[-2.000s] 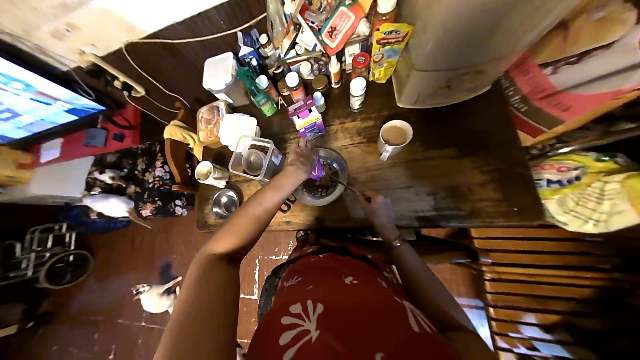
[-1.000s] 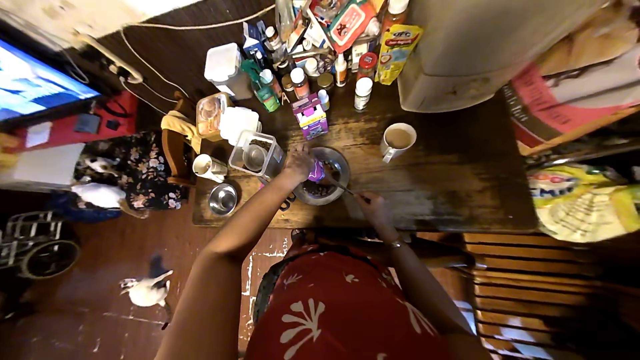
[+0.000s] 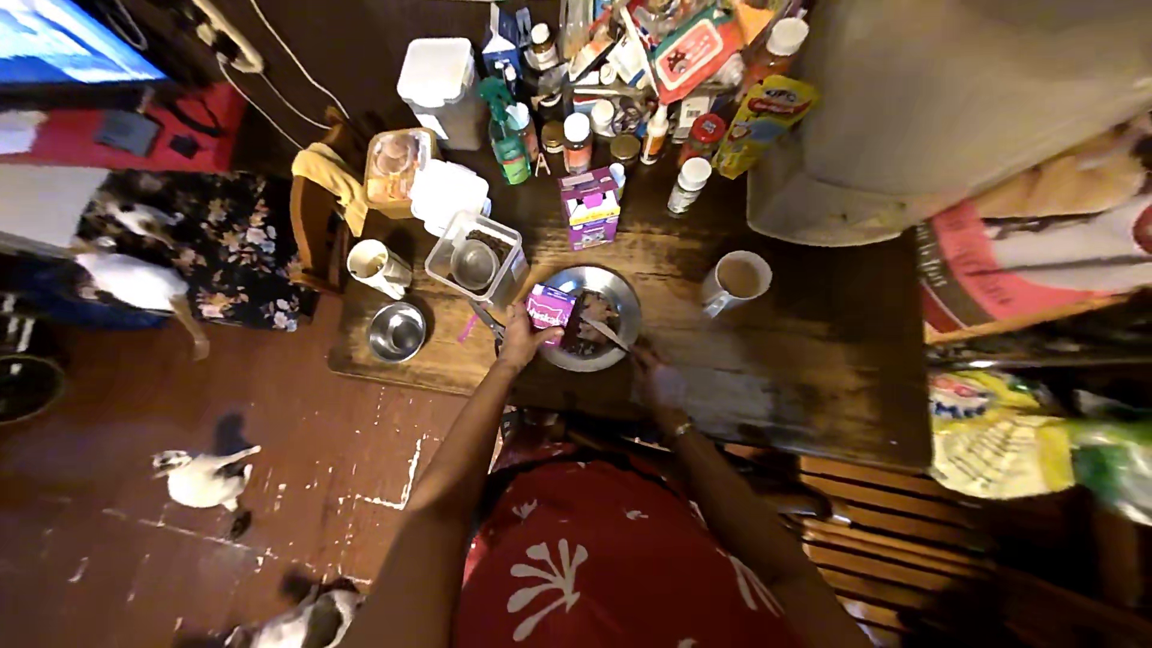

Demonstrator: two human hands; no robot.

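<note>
My left hand (image 3: 522, 337) grips a purple Whiskas pouch (image 3: 550, 310) over the left side of a round metal bowl (image 3: 627, 306). Dark kibble and a pale, moist food (image 3: 596, 310) lie in the bowl. A metal utensil, likely a knife or spoon (image 3: 608, 334), is in my right hand (image 3: 661, 382), its tip in the food. Scissors (image 3: 489, 322) lie beside my left hand, partly hidden by it. Behind the bowl stands a purple box (image 3: 589, 209). At the left is an open plastic container (image 3: 517, 270) with kibble and a metal cup (image 3: 474, 265) in it.
A mug of milky drink (image 3: 740, 275) stands right of the bowl. To the left are another mug (image 3: 393, 273) and a small metal bowl (image 3: 397, 332). Bottles, jars and a green spray bottle (image 3: 508, 139) crowd the back of the wooden table (image 3: 837, 360). Cats (image 3: 202, 479) are on the floor.
The cat on the floor at the left has moved, and another cat shows at the bottom edge. Both hands stay at the bowl, the left on the pouch and the right on the utensil.
</note>
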